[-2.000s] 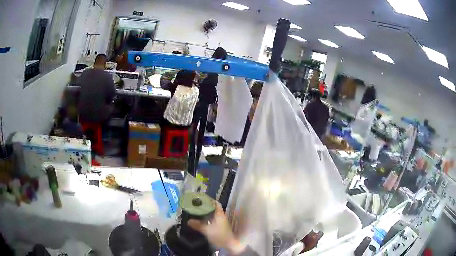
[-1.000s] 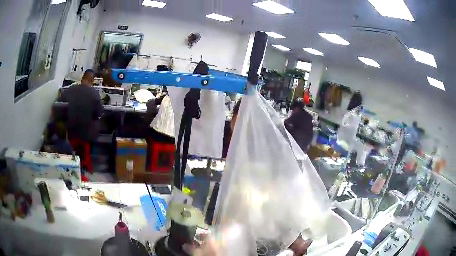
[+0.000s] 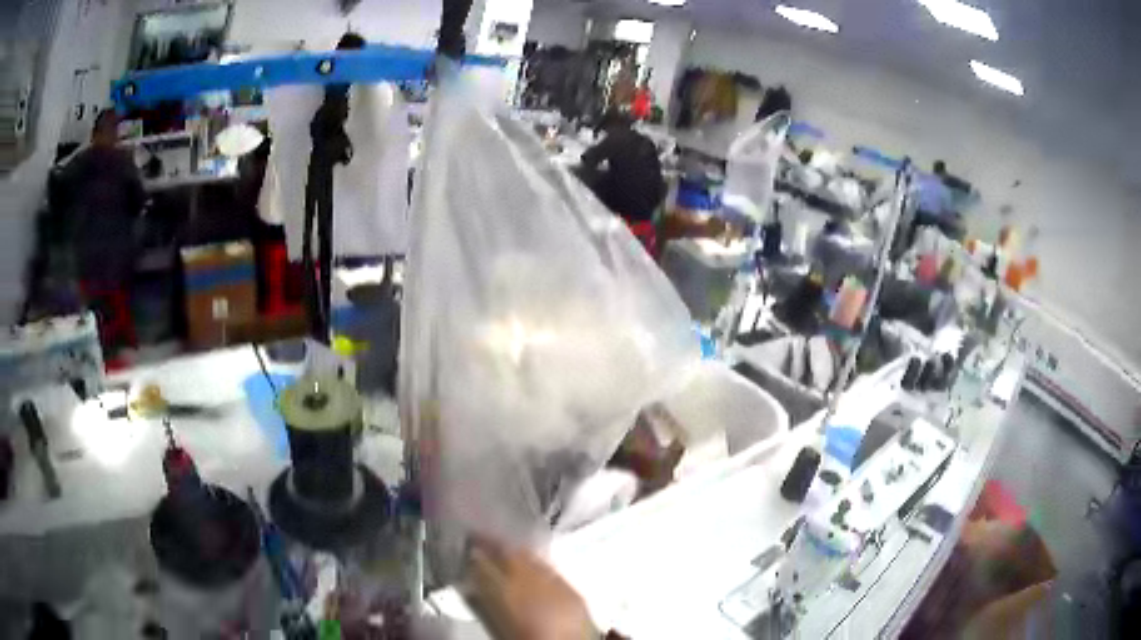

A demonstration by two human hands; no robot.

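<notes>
The large black thread spool [image 3: 319, 438] with a pale green flat top stands upright on the right black spool seat. A dark thread cone [image 3: 204, 531] with a pink-red tip sits on the left seat. The clear plastic bag [image 3: 526, 313] hangs from the blue crossbar [image 3: 269, 75], with scraps low inside. My right hand [image 3: 532, 598] is blurred at the bottom edge, right of the spool and apart from it, against the bag's lower end. Whether its fingers grip anything cannot be told. My left hand is out of the picture.
A white tub [image 3: 763, 406] with scraps stands behind the bag. A white sewing machine [image 3: 863, 513] is at the right. Small thread cones are blurred at the bottom. People [image 3: 626, 163] are at far tables.
The view has swung right and down. My right hand has let go of the large black spool and moved right, to the bag's lower end. The spool stays on its seat.
</notes>
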